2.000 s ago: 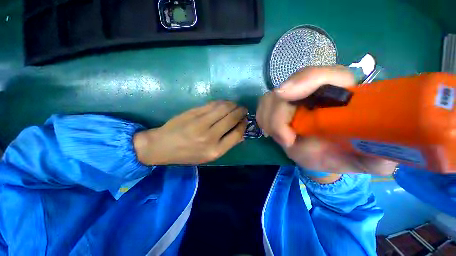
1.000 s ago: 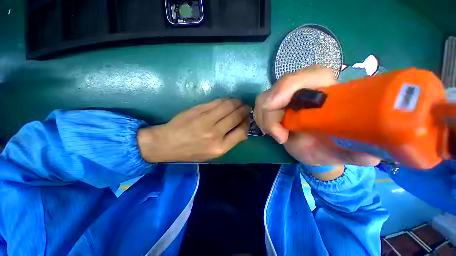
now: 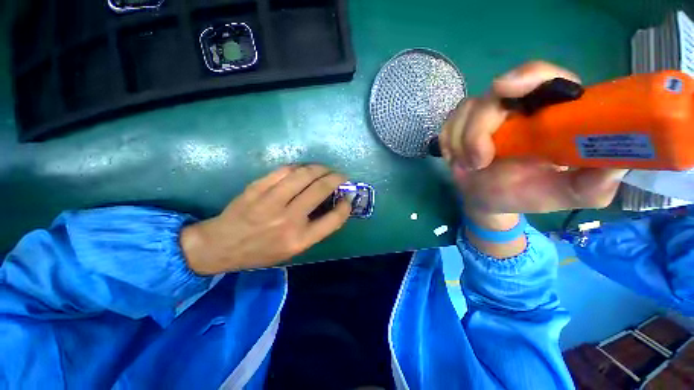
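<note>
My left hand (image 3: 270, 217) rests on the mat with its fingertips on a small watch case (image 3: 364, 199), a silver-rimmed rounded square lying near the mat's front edge. The fingers cover its left part. My right hand (image 3: 495, 152) grips the orange electric screwdriver (image 3: 609, 126) by its body, with a finger or thumb at the black lever. Its dark nose is at the lower right rim of the round screw dish (image 3: 417, 103). The bit cannot be made out. Loose screws cover the dish's right side.
A black foam tray (image 3: 183, 86) at the upper left holds a case (image 3: 228, 47) and part of another. Small white pieces (image 3: 440, 230) lie right of the worked case. A paper stack (image 3: 656, 53) stands at the right. Another blue sleeve (image 3: 639, 251) shows at the right edge.
My right hand has moved the screwdriver up and right, from the case to the dish. My left hand stays on the case, now more exposed. The view has shifted, showing more foam tray.
</note>
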